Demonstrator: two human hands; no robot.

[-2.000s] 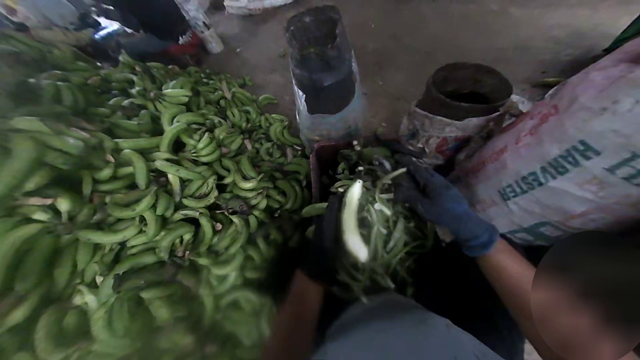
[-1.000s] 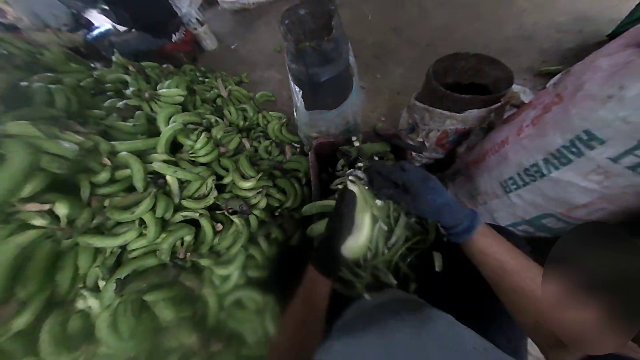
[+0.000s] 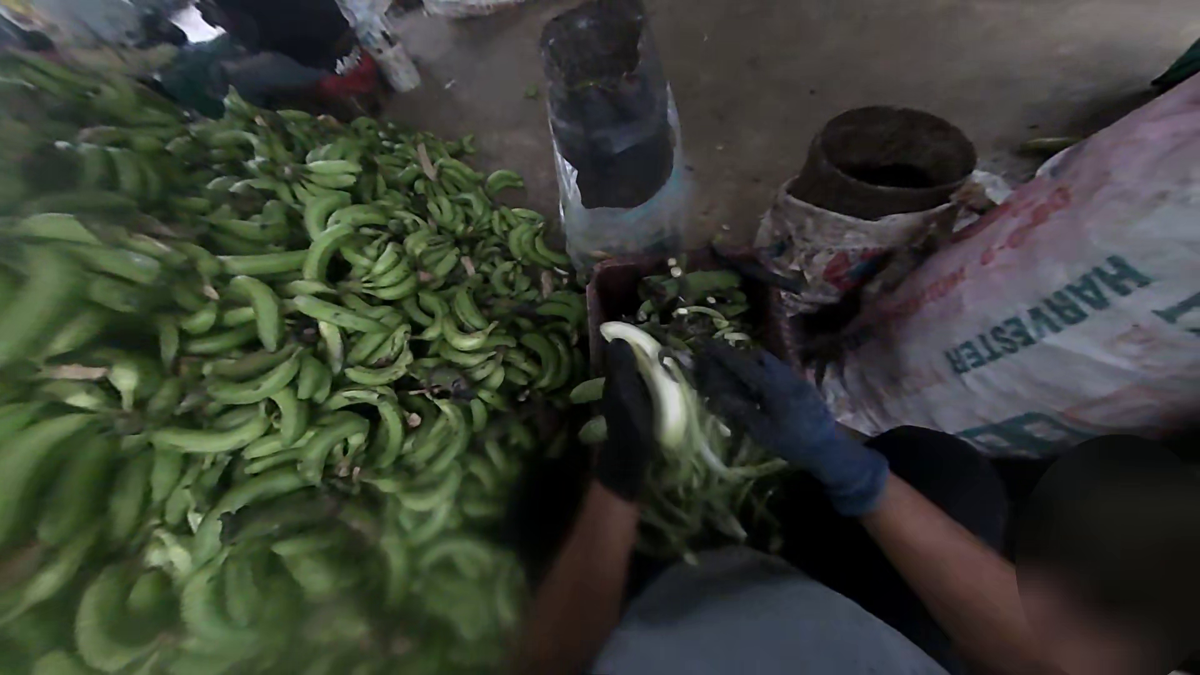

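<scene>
My left hand point(image 3: 625, 422), in a dark glove, holds a pale, mostly peeled green banana or plantain point(image 3: 659, 380) that stands tilted over a reddish crate point(image 3: 600, 314). Close to its right side is my right hand point(image 3: 764, 408), in a blue and black glove, with its fingers curled. Whether a tool is in that hand cannot be seen. Long green peel strips point(image 3: 703, 497) lie heaped below and between the hands, and darker green scraps fill the far part of the crate.
A large pile of green bananas or plantains point(image 3: 356, 319) covers the left side. Beyond the crate stands a plastic-wrapped column-like container point(image 3: 614, 141). An open round container point(image 3: 886, 173) and a big printed woven sack point(image 3: 1041, 291) are at right. Another person's dark clothing point(image 3: 281, 47) shows at upper left.
The fruit in my left hand shows more pale flesh than one second ago. My right hand has moved from the fruit's upper end down along its right side.
</scene>
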